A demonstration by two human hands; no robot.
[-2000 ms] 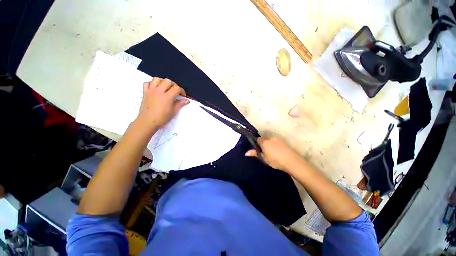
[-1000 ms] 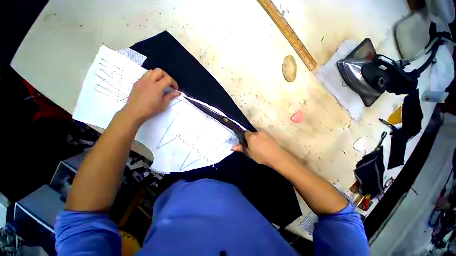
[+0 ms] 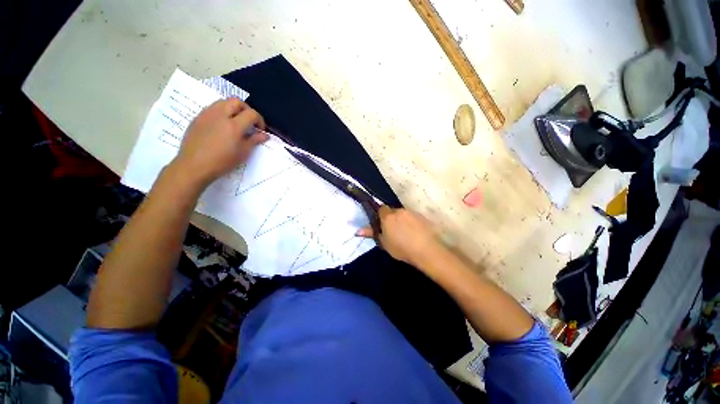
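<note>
A white paper pattern piece point(image 3: 276, 213) with pencil lines and writing lies over dark fabric point(image 3: 316, 114) on the table. My right hand point(image 3: 399, 233) grips the tailor's shears point(image 3: 347, 188), whose long blades point up and left along the paper's upper edge. My left hand point(image 3: 223, 134) holds the upper edge of the paper near the blade tips, its fingers closed on a narrow edge. Whether it also grips cloth there cannot be told. More dark fabric shows below the paper, under my right forearm.
On the pale table point(image 3: 379, 47) lie a wooden ruler point(image 3: 462, 67), an oval tan piece point(image 3: 464, 125) and pink chalk point(image 3: 473, 197). A steam iron point(image 3: 588, 142) rests on white cloth at the right. Dark cloth pieces point(image 3: 578, 286) lie near the right edge.
My left hand has moved left and up along the paper's edge. The shears and my right hand have also moved left. More of the paper's pencil lines show. The camera view has shifted slightly.
</note>
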